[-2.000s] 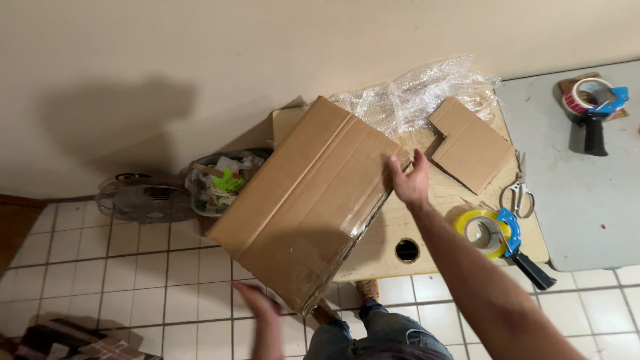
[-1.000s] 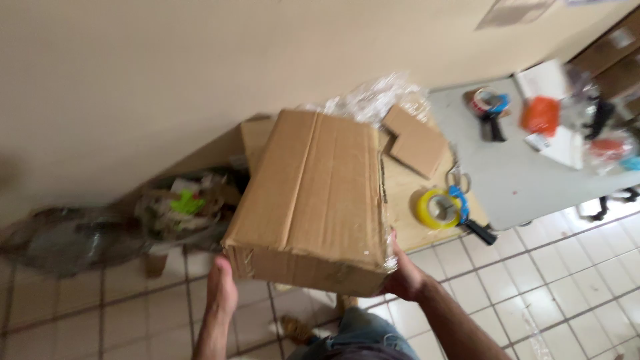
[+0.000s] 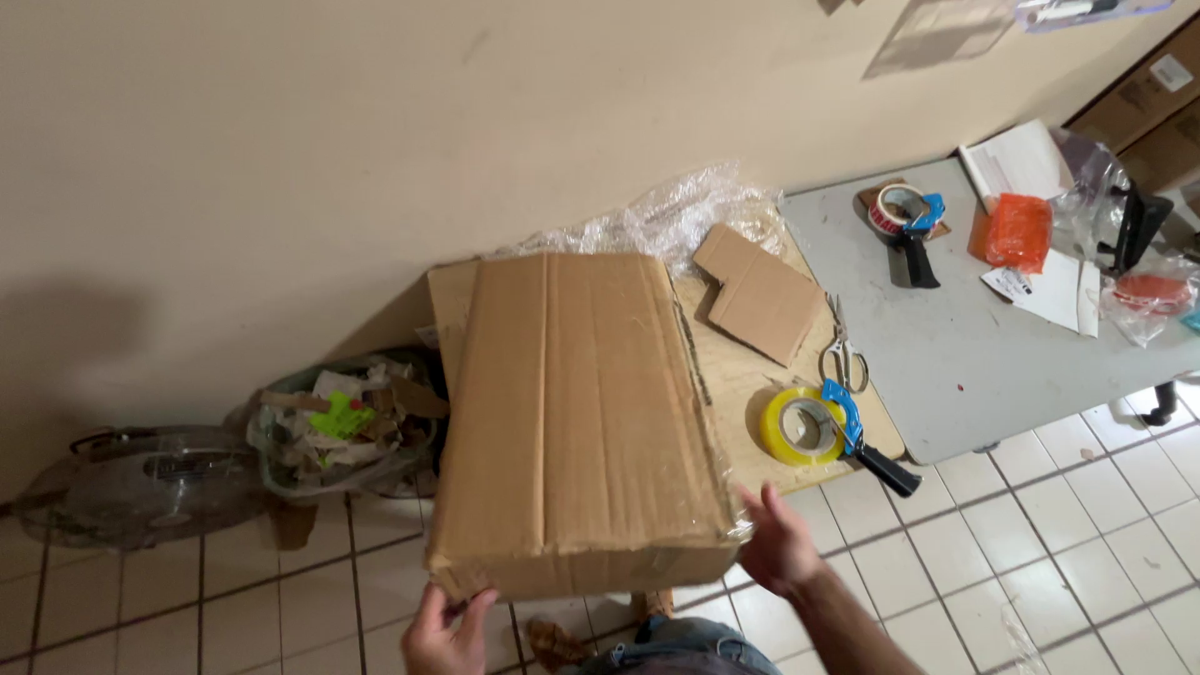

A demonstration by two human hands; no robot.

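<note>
A large cardboard box (image 3: 600, 403) lies over the wooden tabletop (image 3: 741, 450), its near end jutting past the front edge. My left hand (image 3: 448, 630) pinches the near left bottom corner between thumb and fingers. At the near right corner, my right hand (image 3: 780, 544) is against the box, its fingertips partly hidden. Right of the box are a cut cardboard piece (image 3: 761, 298), scissors (image 3: 846, 352) and a tape dispenser with a yellow-edged roll (image 3: 816, 427). Clear bubble wrap (image 3: 675, 211) is bunched behind the box by the wall.
On the grey table (image 3: 947, 375) are another tape dispenser (image 3: 907, 220), an orange packet (image 3: 1017, 232), papers (image 3: 1022, 169) and plastic bags (image 3: 1139, 295). Left on the tiled floor stand a waste bin of scraps (image 3: 347, 431) and a plastic-wrapped fan (image 3: 159, 478).
The box has turned from a slant to nearly straight, its narrow end toward me. My left hand, apart from the box two seconds ago, now holds its corner. The view has swung right.
</note>
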